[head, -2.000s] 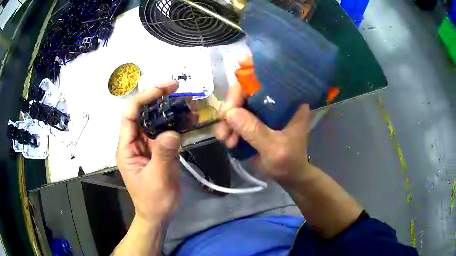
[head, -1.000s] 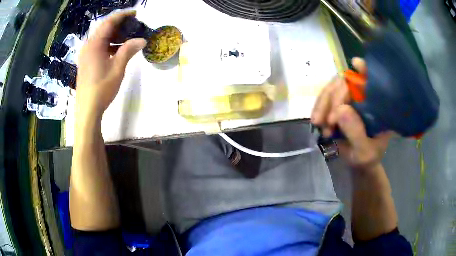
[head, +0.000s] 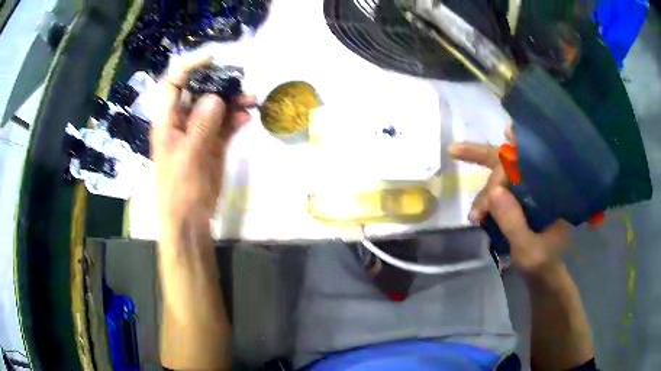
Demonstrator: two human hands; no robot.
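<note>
My left hand (head: 199,119) holds a small black wired module (head: 214,81) between thumb and fingers, just left of the round tin (head: 288,109) of yellow-brown crumbly content. A dark lead reaches from the module to the tin's left edge. My right hand (head: 511,210) holds the dark blue-grey soldering gun (head: 562,145) at the right; its barrel points up and left over the fan. A white square plate (head: 380,148) with a small dark centre lies on the board behind the yellow fixture (head: 371,204).
Modules on white plates (head: 101,163) stand at the left. A tangled heap of black modules (head: 185,25) is at the upper left. The round black fan grille (head: 406,36) is at the top. A white cable (head: 427,268) hangs below the board's front edge.
My left hand has moved away from my right hand to the tin with the module. My right hand has moved right with the gun. The camera view has shifted.
</note>
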